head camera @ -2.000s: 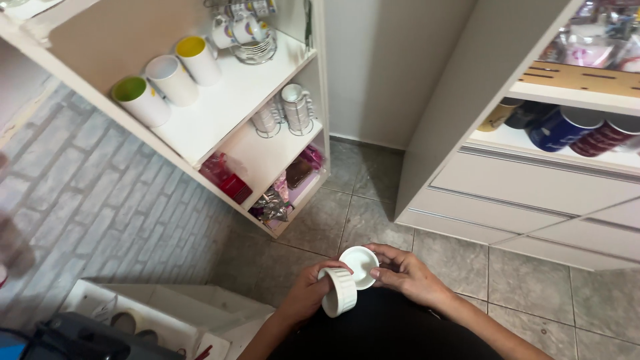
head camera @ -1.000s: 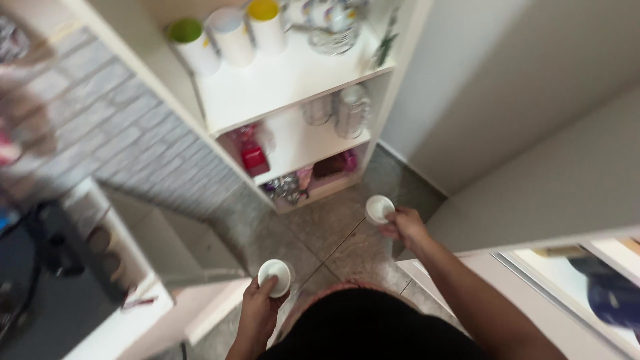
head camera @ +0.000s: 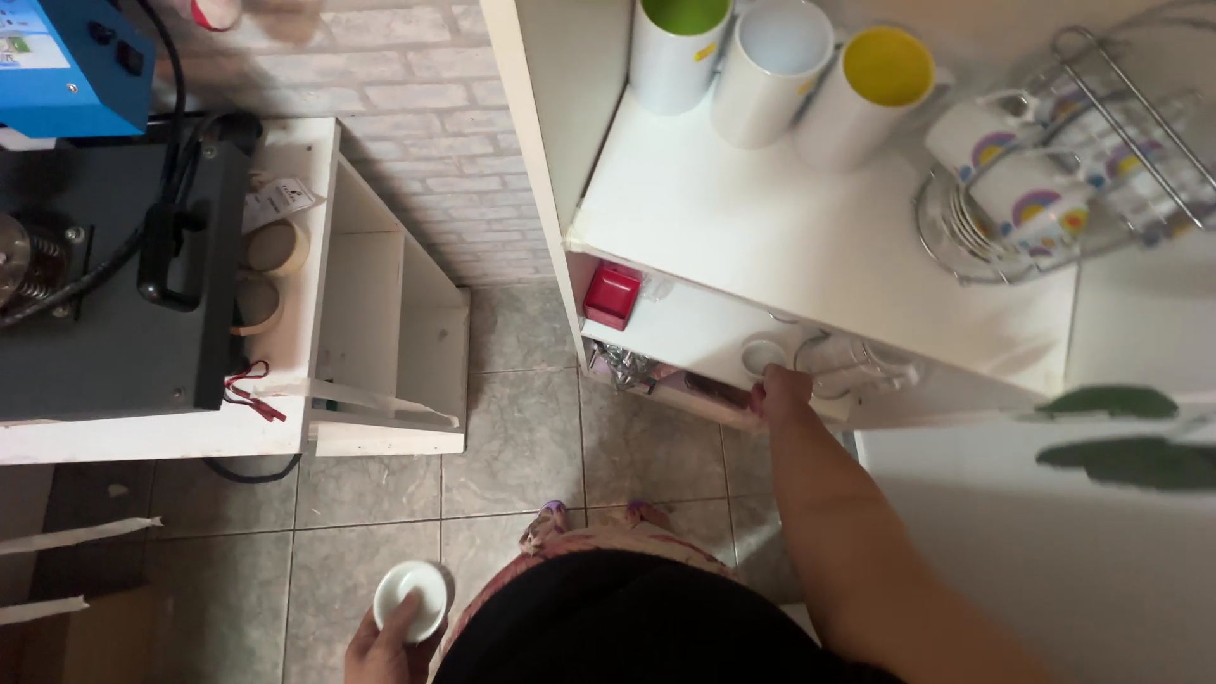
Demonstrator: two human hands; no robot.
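Observation:
My left hand [head camera: 389, 636] holds a small white ceramic dish [head camera: 411, 600] low over the floor, thumb inside it and fingers around its outer side. At the lower shelf, my right hand [head camera: 784, 394] grips the near rim of another small white dish [head camera: 762, 355]. Whether that dish rests on the shelf board cannot be told. Just right of it stand white cups in a wire rack [head camera: 850, 369]. A red square box [head camera: 613, 294] lies at the left end of the same shelf.
White mugs with green [head camera: 679, 57], pale and yellow insides [head camera: 850, 104] stand on the upper shelf [head camera: 722, 209], beside a wire rack of patterned cups [head camera: 1026, 190]. A dark heat press [head camera: 114, 285] sits on a white cabinet [head camera: 366, 285] at left. Green leaves [head camera: 1111, 432] hang at right.
The hands, together two seconds ago, have moved apart, each with one white dish. My right hand has reached into the lower shelf. The view has swung left.

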